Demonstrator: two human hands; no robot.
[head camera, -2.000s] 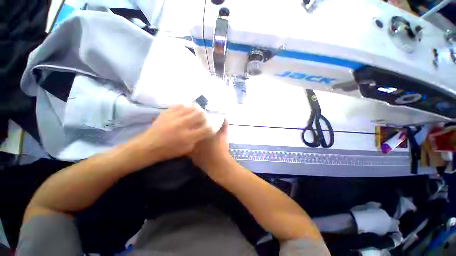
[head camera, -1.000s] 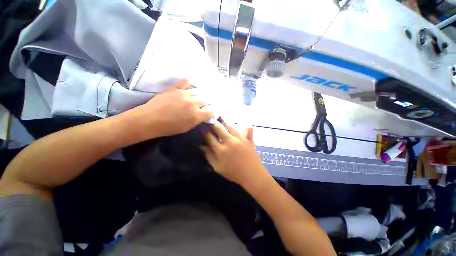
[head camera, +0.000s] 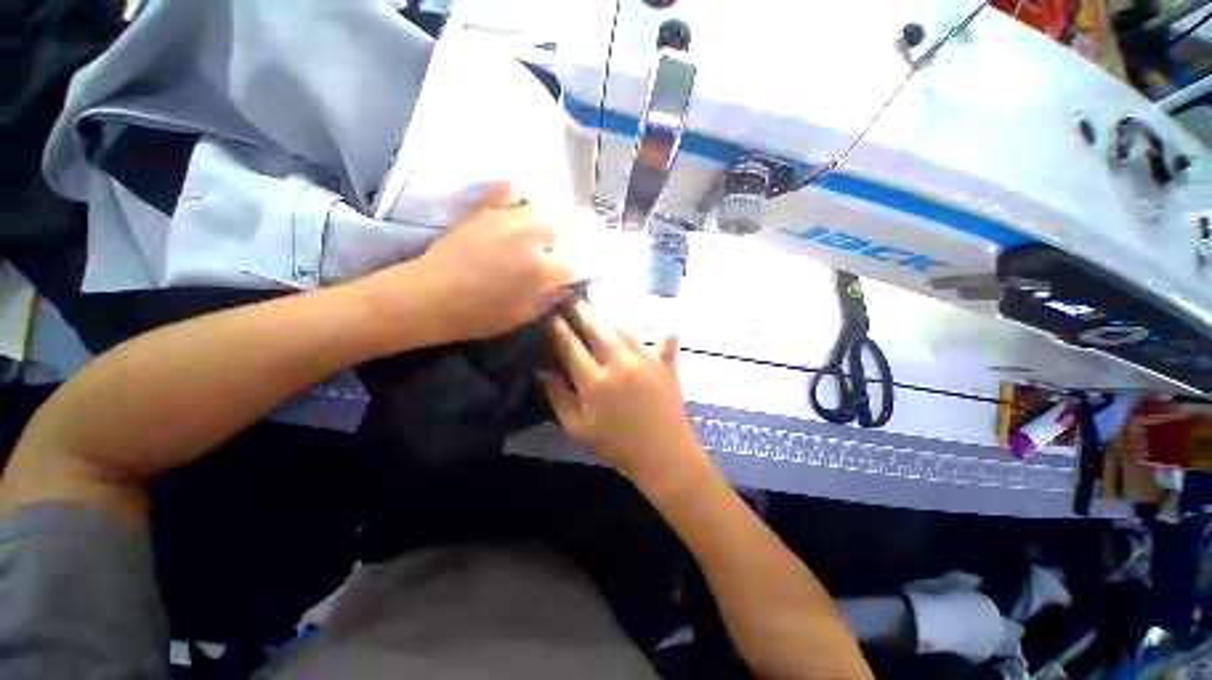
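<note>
The light grey garment body (head camera: 286, 93) lies bunched left of the needle area, its near part under my left forearm. A black fabric panel (head camera: 445, 399) hangs from under my hands over the table's front edge. My left hand (head camera: 499, 272) is closed on the cloth edge just left of the needle area. My right hand (head camera: 618, 392) has its fingers on the black fabric, close beside the left fingertips. The white sewing machine (head camera: 851, 160) stands behind them. Glare hides the needle and presser foot.
Black-handled scissors (head camera: 853, 359) lie right of my right hand. A ruler band (head camera: 864, 458) runs along the table's front edge. A small box with a purple marker (head camera: 1043, 423) is at the far right. Grey and black offcuts (head camera: 957, 622) are below the table. A dark cloth heap is at the left.
My hands have shifted from the grey cloth edge to where black fabric shows between them. My right hand has come out from beneath the left, fingers spread. The view has shifted slightly.
</note>
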